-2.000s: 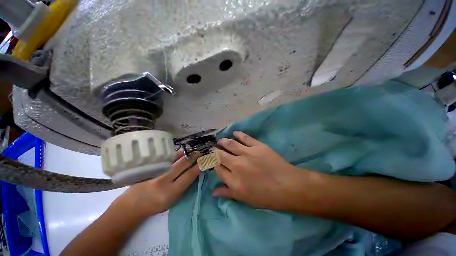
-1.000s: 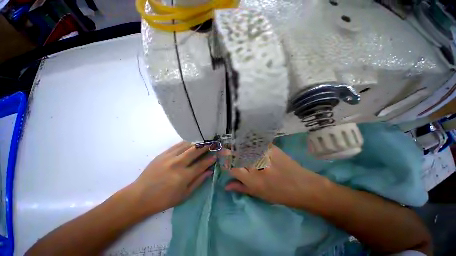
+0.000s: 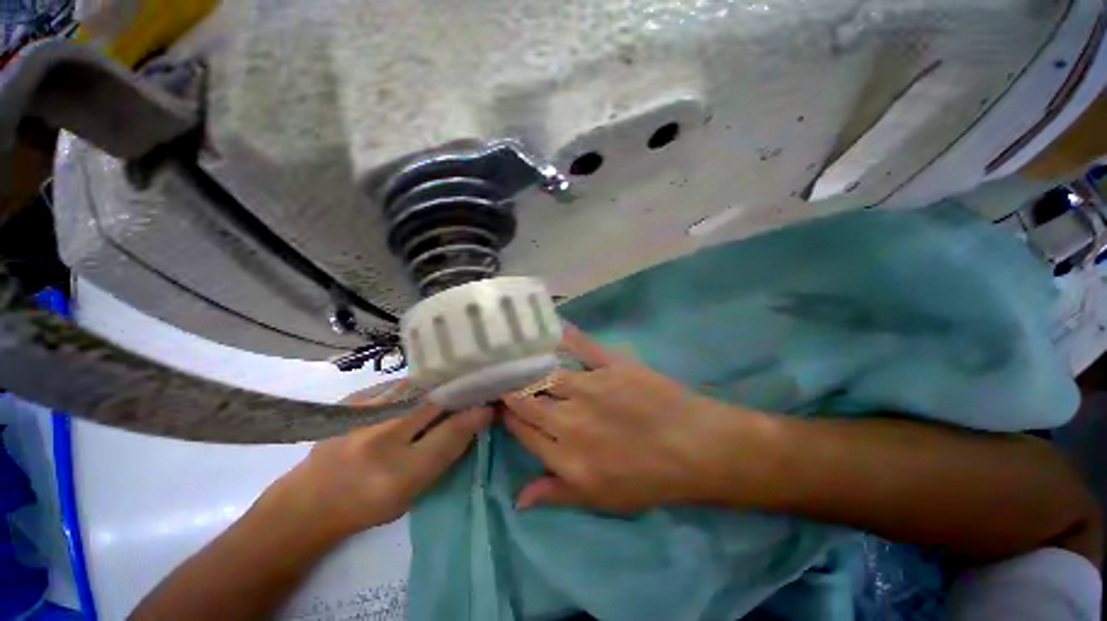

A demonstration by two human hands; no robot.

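Observation:
A sea-green garment piece (image 3: pixel 753 328) lies under the off-white sewing machine head (image 3: pixel 728 73) and spreads right and down to the lower edge. A narrow folded seam (image 3: pixel 482 534) runs up between my hands. My left hand (image 3: pixel 370 467) lies flat at the seam's left, fingertips partly behind the machine's lever and knob. My right hand (image 3: pixel 607 431) lies flat on the cloth right of the seam, fingers spread, pressing it. Small dark metal parts (image 3: pixel 386 355) show left of the tension dial (image 3: pixel 482 337). The needle point is hidden.
A blue tray rim (image 3: pixel 71 522) stands at the left, with pieces inside. The white table (image 3: pixel 182 467) bears ruler marks near the front edge. A speckled lever (image 3: pixel 182 394) crosses the left side. Something yellow (image 3: pixel 152 27) shows at upper left. Metal parts (image 3: pixel 1062 224) show at the right.
The camera view has shifted to the left and back close over the machine head, so the dial looks larger and hides the sewing spot. Both hands stay on the cloth by the seam.

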